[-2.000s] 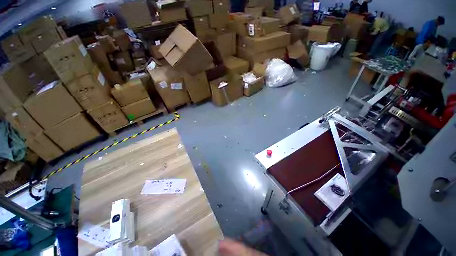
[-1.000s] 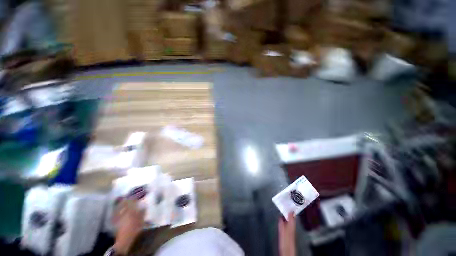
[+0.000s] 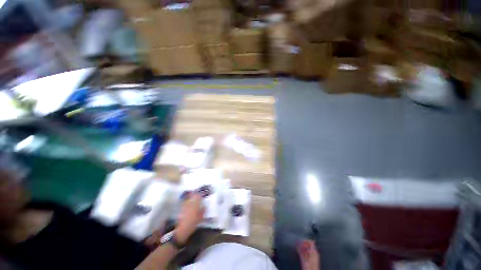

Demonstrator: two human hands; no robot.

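The view is blurred. My left hand point(image 3: 191, 215), with a band on its wrist, is on white product boxes point(image 3: 212, 203) with dark round pictures, on the wood-grain table; its grip is too blurred to tell. Another such box point(image 3: 237, 213) lies just right of it. White box stacks point(image 3: 124, 195) lie left of my hand. My right hand point(image 3: 308, 254) is low in the picture, between the table and the machine, cut off by the bottom edge. No box shows in it, but its fingers are blurred.
The wrapping machine's red-brown bed point(image 3: 409, 229) is at right, with a red button point(image 3: 374, 187) on its white top and a white item cut off below. A person in black point(image 3: 63, 240) is at lower left. A paper sheet point(image 3: 242, 147) lies on the table point(image 3: 227, 113).
The view has turned left, so the table and machine appear farther right. The box held in my right hand a second ago no longer shows there. My left hand remains at the white boxes.
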